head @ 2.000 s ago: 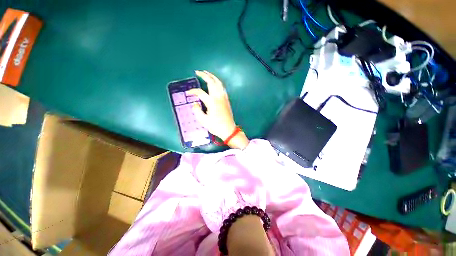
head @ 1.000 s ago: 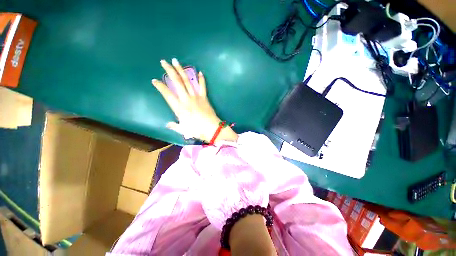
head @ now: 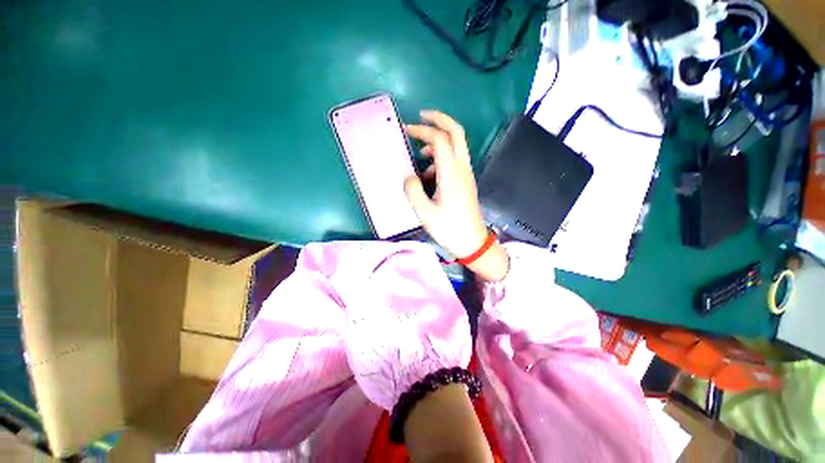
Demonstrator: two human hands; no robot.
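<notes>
A smartphone (head: 380,167) with a pale pink-white screen lies on the green bench, tilted slightly left. My right hand (head: 452,185), bare with a red string at the wrist, is at its right edge. Its fingers are spread and bent, and the thumb reaches the screen's right side; it grips nothing. My left wrist with dark beads shows at the bottom, but the left hand is out of the picture. A flat black set-top box (head: 535,179) lies right of my right hand, partly on a white sheet (head: 604,212), with black leads at its rear.
A second black box (head: 715,199), a remote control (head: 729,288) and a tape roll (head: 781,291) lie at the right. Tangled cables (head: 751,81) fill the upper right. An open brown carton (head: 68,316) stands below the bench edge at left. Yellow-green cloth (head: 778,411) shows lower right.
My right hand has moved off the phone's screen to its right edge. The screen has changed from tiles to plain pale pink. The view has shifted, and the orange-white box at left has left the picture.
</notes>
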